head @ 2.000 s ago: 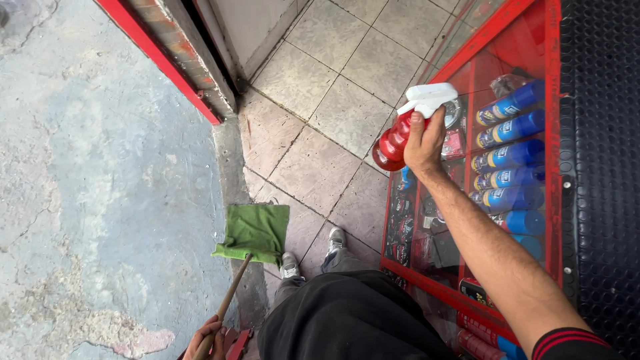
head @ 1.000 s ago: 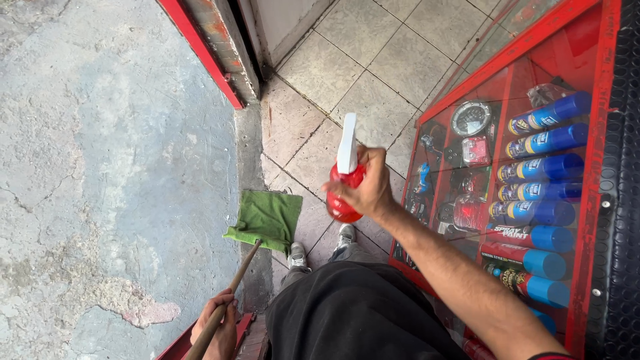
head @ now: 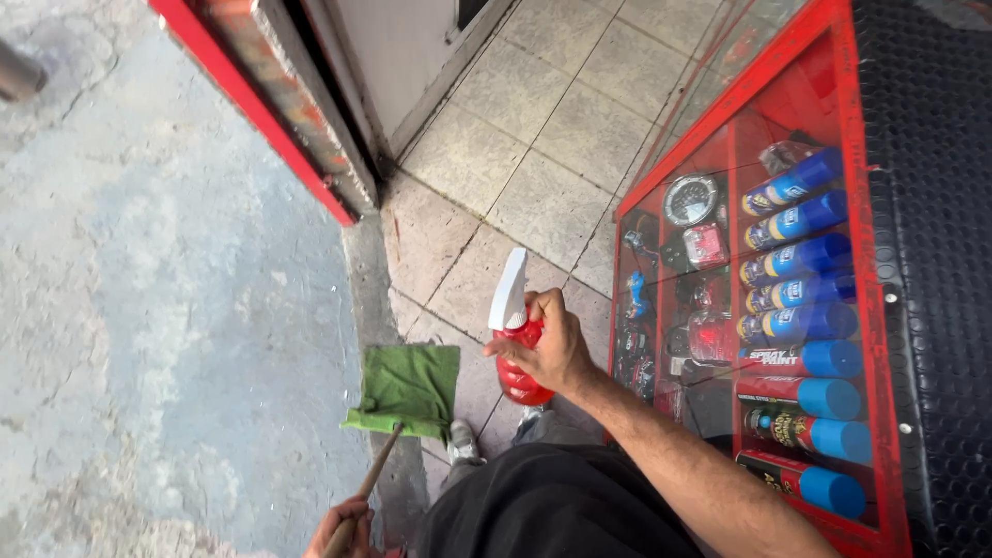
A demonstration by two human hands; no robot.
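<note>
My right hand point(head: 554, 341) grips a red spray bottle point(head: 521, 380) with a white trigger head point(head: 508, 291), held above the tiles in front of my body. The nozzle end points up and away in the picture. My left hand point(head: 345, 531), at the bottom edge, is closed round a wooden pole point(head: 380, 469). At the pole's far end a green cloth point(head: 411, 384) lies spread over the concrete edge and the tiles; whatever it covers is hidden. My shoes point(head: 463, 442) are just right of the cloth.
A red-framed glass display case point(head: 868, 294) with several spray cans point(head: 794, 263) stands at the right, beside a black studded surface point(head: 942, 256). A red door frame point(head: 263, 116) rises at the upper left. Tiled floor point(head: 535, 132) meets bluish concrete point(head: 256, 310) along a strip.
My right hand has brought the spray bottle from beside the display case to in front of my body, and the bottle has turned. The left hand still holds the pole.
</note>
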